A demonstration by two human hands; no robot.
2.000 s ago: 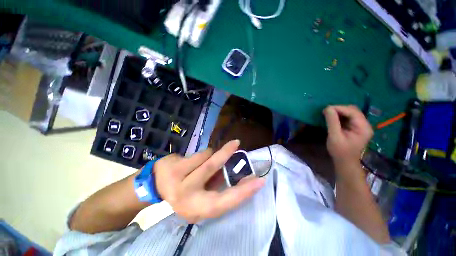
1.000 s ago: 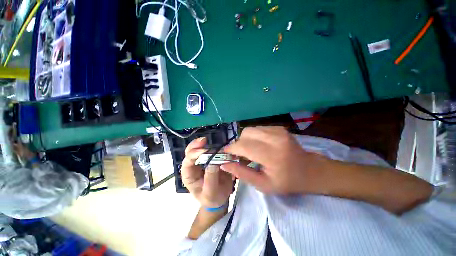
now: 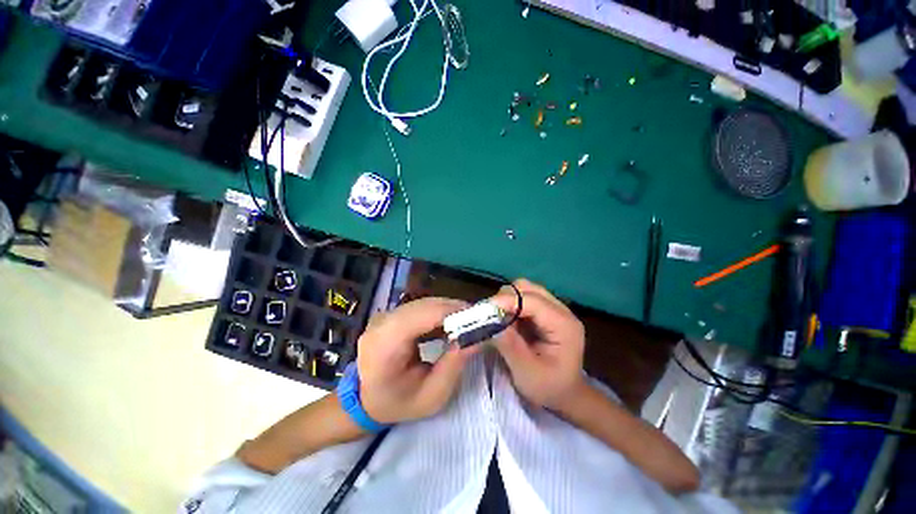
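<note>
My left hand (image 3: 404, 363) and my right hand (image 3: 545, 346) both hold a small white and dark square device (image 3: 476, 323) between their fingertips, above my lap at the bench edge. It looks like a watch case against a charging puck, but the parts are too small to tell apart. A thin black cable loops from it by my right fingers. A second smartwatch (image 3: 370, 195) with a pale rim lies on the green mat (image 3: 482, 191), near a thin wire.
A black parts tray (image 3: 291, 319) with watch faces sits below the bench edge at left. Dark tweezers (image 3: 653, 269), an orange stick (image 3: 738, 265), a black cylindrical tool (image 3: 792, 291), a round dark dish (image 3: 751, 153) and a power strip (image 3: 301, 118) lie on the bench.
The view has turned and shifted. My right hand, apart from the device two seconds ago, is now on it with my left hand. The device has tilted between my fingers.
</note>
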